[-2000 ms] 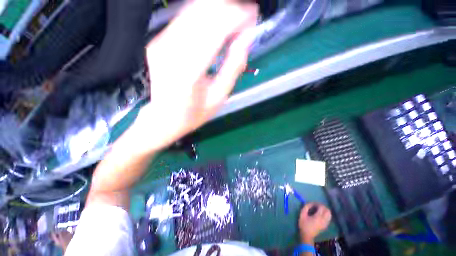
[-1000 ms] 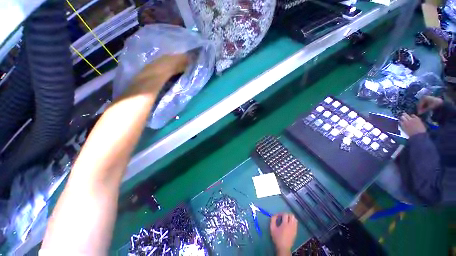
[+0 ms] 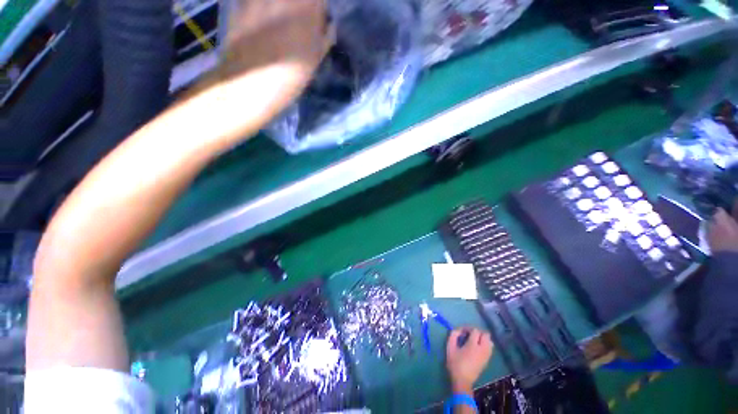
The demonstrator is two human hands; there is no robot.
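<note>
My left hand [image 3: 279,36] is raised at the top edge, blurred and partly cut off, over the left side of a crinkled clear plastic bag [image 3: 388,101]. Its fingers cannot be made out. My right hand [image 3: 469,354], with a blue wristband, is low on the bench with its fingers closed on a small dark object [image 3: 463,340]. Left of it lie blue-handled nippers [image 3: 435,323] and a pile of thin silver and dark parts [image 3: 374,315]. Further left, white strips [image 3: 259,335] and a bright heap [image 3: 320,360] lie on a dark mat.
A pale note [image 3: 454,280] and stacked fixtures [image 3: 495,251] are beyond my right hand. A black tray [image 3: 566,251] of white parts is farther right. Another person's hand [image 3: 722,230] is at the right edge. The shelf's pale edge [image 3: 356,174] crosses the view. A black ribbed hose [image 3: 139,65] is upper left.
My left hand was inside the plastic bag one second ago; it now shows higher, at the bag's left side. The view has shifted. My right hand stays by the nippers.
</note>
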